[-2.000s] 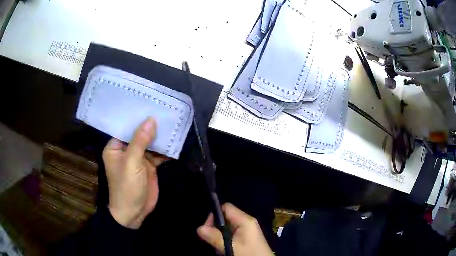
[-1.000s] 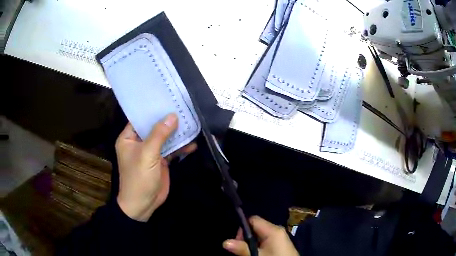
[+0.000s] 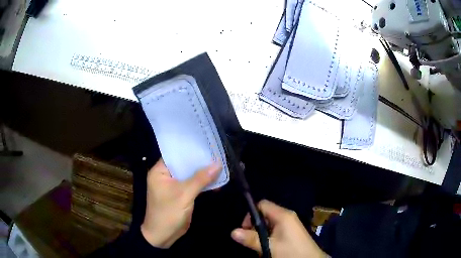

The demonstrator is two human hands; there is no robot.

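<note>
My left hand [image 3: 174, 204] grips the lower end of a pale bluish pocket flap piece [image 3: 182, 133], thumb on top, over my lap and the table's front edge. A row of small dark marks runs inside its edge. Dark fabric [image 3: 215, 88] shows as a wide border along its far end and right side. My right hand [image 3: 278, 232] holds long black tailor's shears [image 3: 247, 194]. The blades point up along the piece's right edge, at the dark border. The blade tips are hard to tell from the dark cloth.
A pile of overlapping trimmed pieces [image 3: 311, 55] lies on the white table [image 3: 167, 30] right of centre. At the right are a white sewing machine head [image 3: 412, 20], small scissors [image 3: 430, 143] and thin dark tools. A brown stack [image 3: 101, 199] stands below left.
The piece has first turned more upright, then moved down and right with my left hand. The shears have moved right and now lie along its long right side. The view has shifted slightly.
</note>
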